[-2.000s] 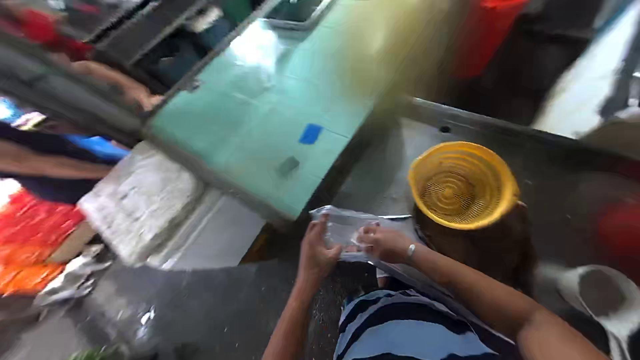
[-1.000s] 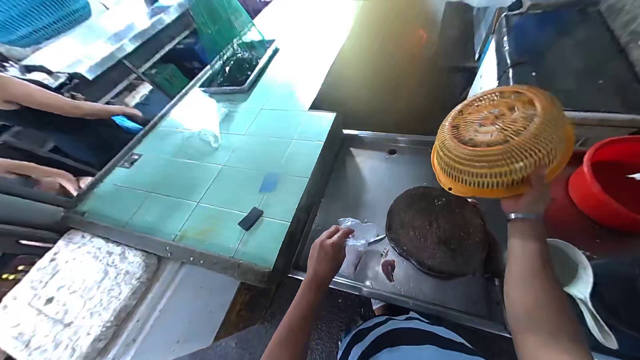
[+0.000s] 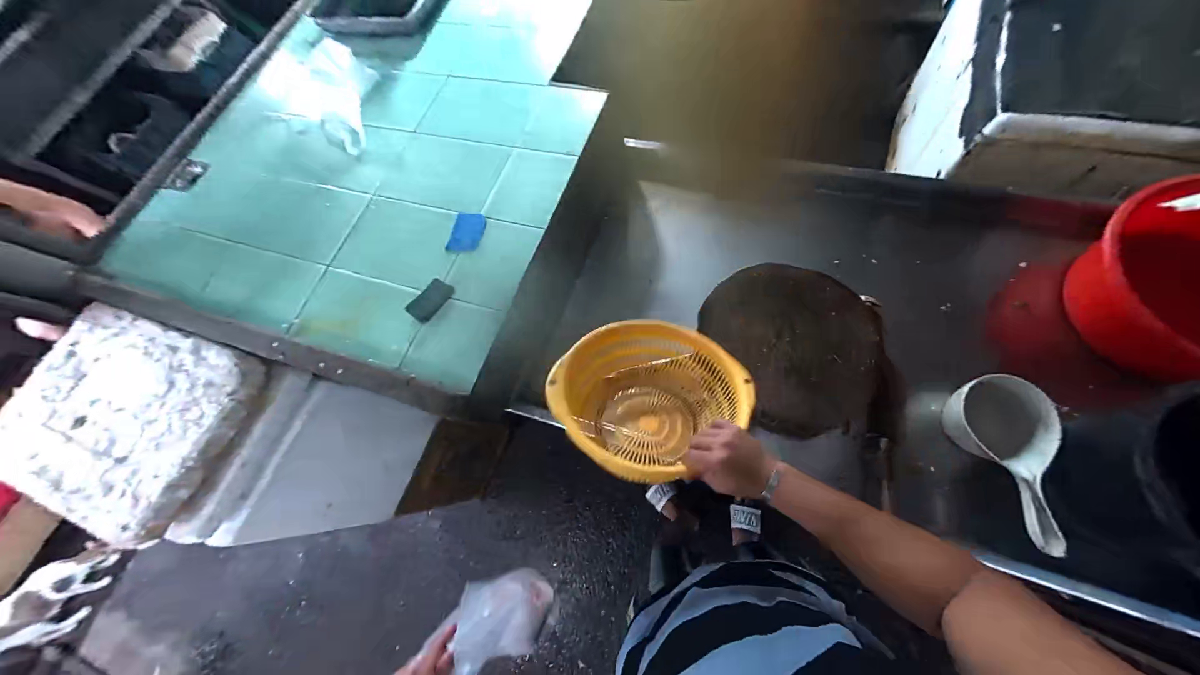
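My right hand [image 3: 729,459] grips the near rim of a yellow plastic colander [image 3: 650,401], its open side facing up. The colander is held over the front edge of the metal counter, left of a round dark chopping block [image 3: 792,347]. Low in the view, my left hand [image 3: 433,656] holds a clear plastic bag [image 3: 502,619] above the floor; something pale or pinkish shows in the bag, too blurred to name. Only a few fingers of my left hand are visible.
A green tiled table [image 3: 394,206] bears a blue piece, a dark piece and a white plastic bag [image 3: 333,89]. A white dipper [image 3: 1008,422] and a red bucket [image 3: 1144,281] stand at right. Another person's hand [image 3: 56,211] is at the left edge.
The colander has swung left and down from the right of the chopping block and turned open side up, still in my right hand. My left hand has moved down and left with the bag.
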